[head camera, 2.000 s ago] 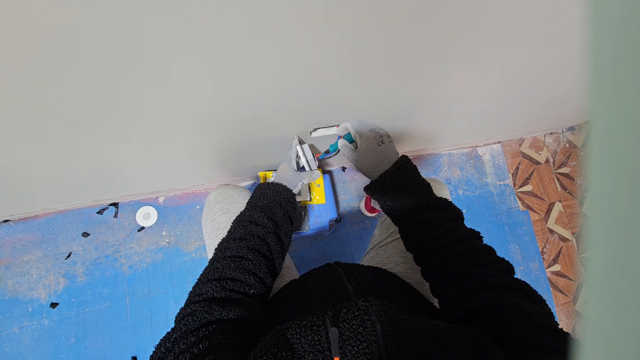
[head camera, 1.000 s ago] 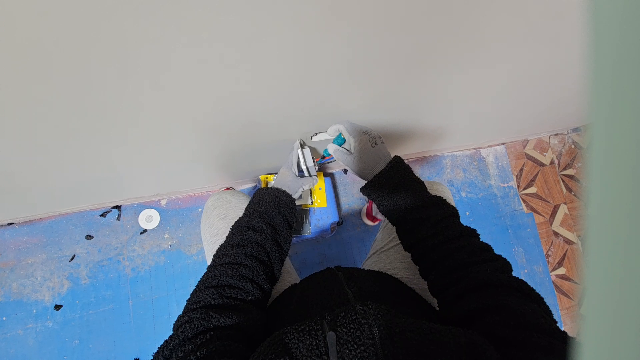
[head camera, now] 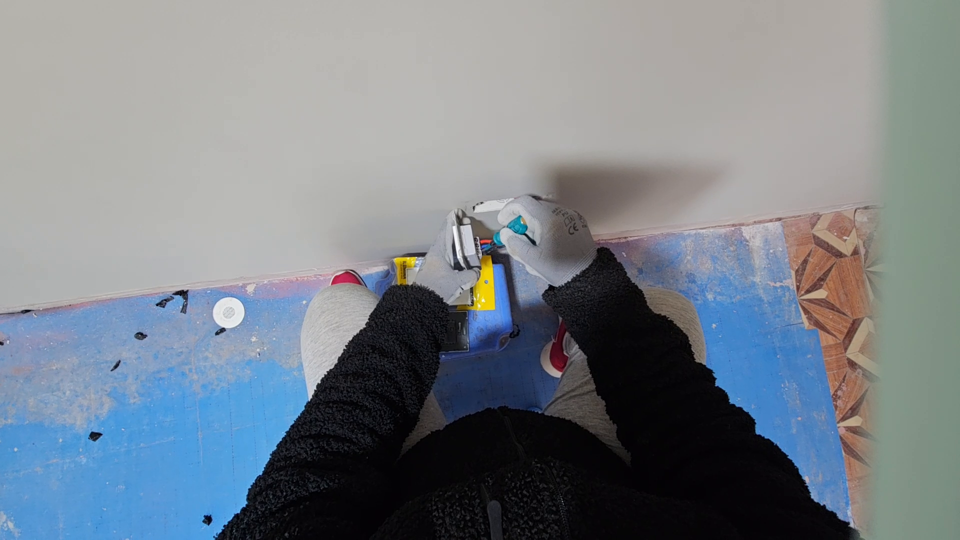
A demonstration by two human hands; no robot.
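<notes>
My left hand [head camera: 448, 264], in a light grey work glove, grips a white electrical fitting [head camera: 466, 246], probably a wall socket or switch, seen edge-on. Coloured wires [head camera: 487, 244] run at its right side. In the same kind of glove, my right hand [head camera: 551, 238] is closed on a screwdriver with a teal and yellow handle [head camera: 512, 229], just right of the fitting. Behind the hands, a white-edged opening or fitting [head camera: 491, 205] shows low on the wall, partly hidden. Below my left hand lies a blue case [head camera: 491, 326] with a yellow package [head camera: 487, 289] on top.
A pale plastered wall [head camera: 300, 135] rises in front of me. Blue sheeting [head camera: 165, 420] covers the floor, with black scraps [head camera: 95, 436] and a white round disc [head camera: 229, 312] at the left. Patterned brown flooring [head camera: 832, 300] and a green vertical edge [head camera: 919, 270] are at the right.
My right hand has turned about the screwdriver, whose handle now points differently. My left hand still holds the white fitting in nearly the same place.
</notes>
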